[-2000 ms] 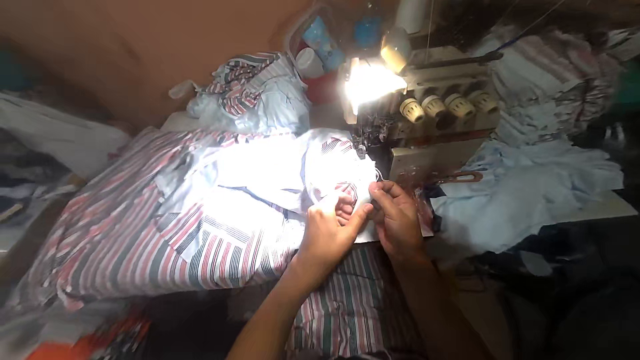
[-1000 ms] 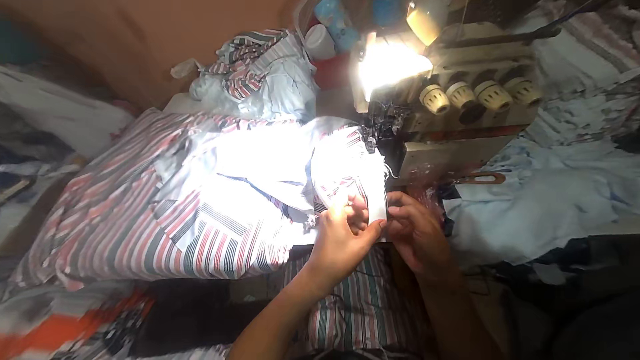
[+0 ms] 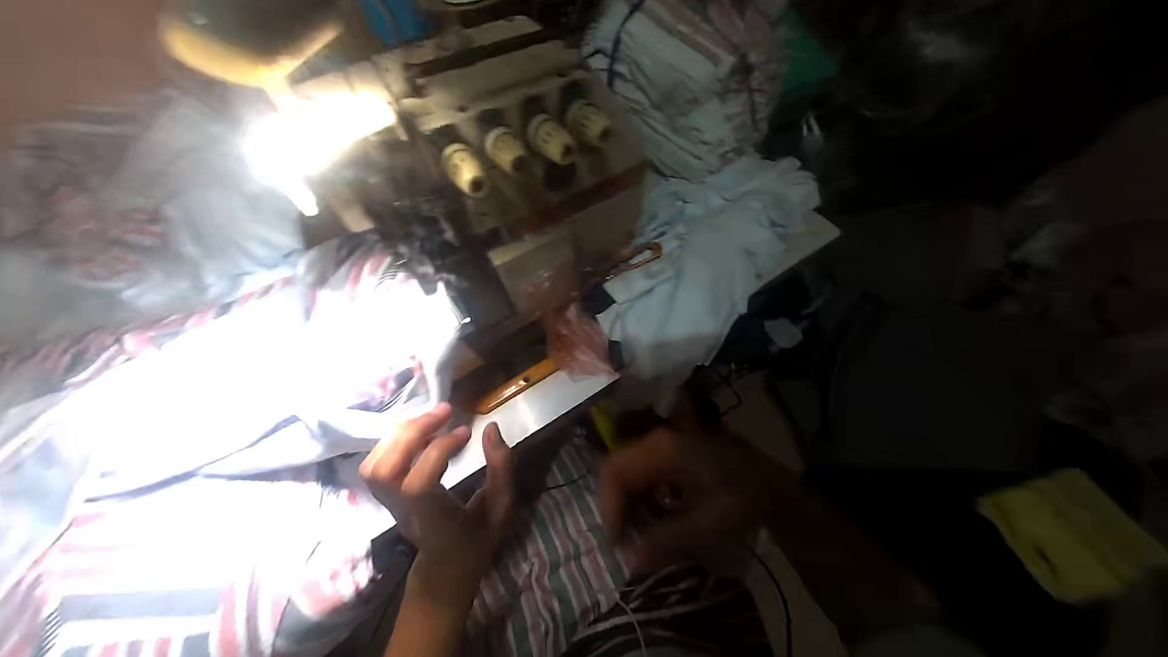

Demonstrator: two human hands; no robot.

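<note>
My left hand (image 3: 443,474) is at the table's front edge, fingers spread and holding nothing, its fingertips close to the white and striped fabric (image 3: 274,392). That fabric lies under the needle area of the sewing machine (image 3: 547,210), bright under its lamp (image 3: 310,128). My right hand (image 3: 675,484) is to the right, in front of the edge, dark and blurred; whether it holds anything cannot be told. An orange-handled tool (image 3: 516,385) lies on the table by a piece of clear pinkish plastic (image 3: 579,342).
Light blue fabric (image 3: 703,265) is heaped right of the machine, with striped fabric (image 3: 693,82) behind it. Striped cloth (image 3: 557,529) hangs below the table edge. A yellow cloth (image 3: 1077,534) is at the lower right. Tension dials (image 3: 550,139) stick out of the machine.
Both hands have come away from the white fabric piece they held by the needle. My right hand has moved off the table edge and apart from my left. The view has swung right.
</note>
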